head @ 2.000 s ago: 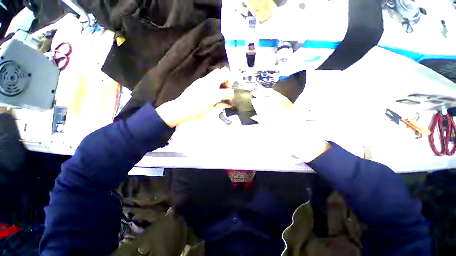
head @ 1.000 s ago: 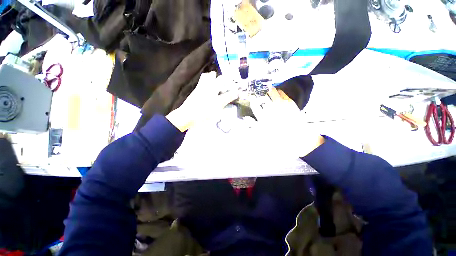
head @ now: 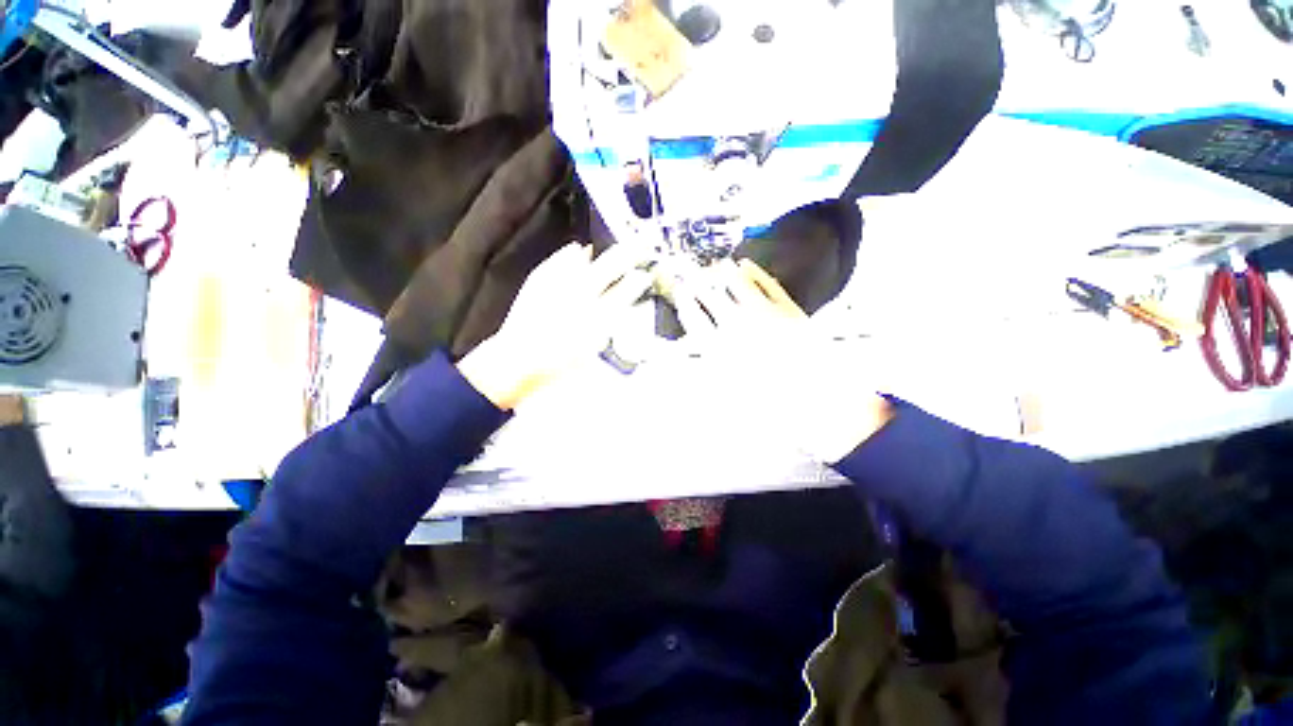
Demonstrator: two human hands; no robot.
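A small dark fabric piece [head: 667, 315] lies on the white table just below the presser foot and needle area [head: 698, 238]. My left hand [head: 546, 324] rests at its left side, with fingertips near the needle area. My right hand [head: 773, 338] lies flat at its right side, with fingers pointing at the presser foot. Glare washes out both hands, so finger contact with the piece is hard to tell. The large dark brown garment [head: 454, 213] lies crumpled left of the sewing machine [head: 794, 85], beside my left hand.
Red-handled scissors [head: 1244, 329] and an orange and black tool [head: 1127, 312] lie at the right. Another red-handled pair [head: 150, 234] lies far left, near a grey box with a round vent [head: 71, 305]. A black band [head: 947, 99] drapes over the machine arm.
The view has shifted, so the machine sits further left in the picture. My hands have moved closer to the presser foot, and the small piece shows less between them than two seconds ago.
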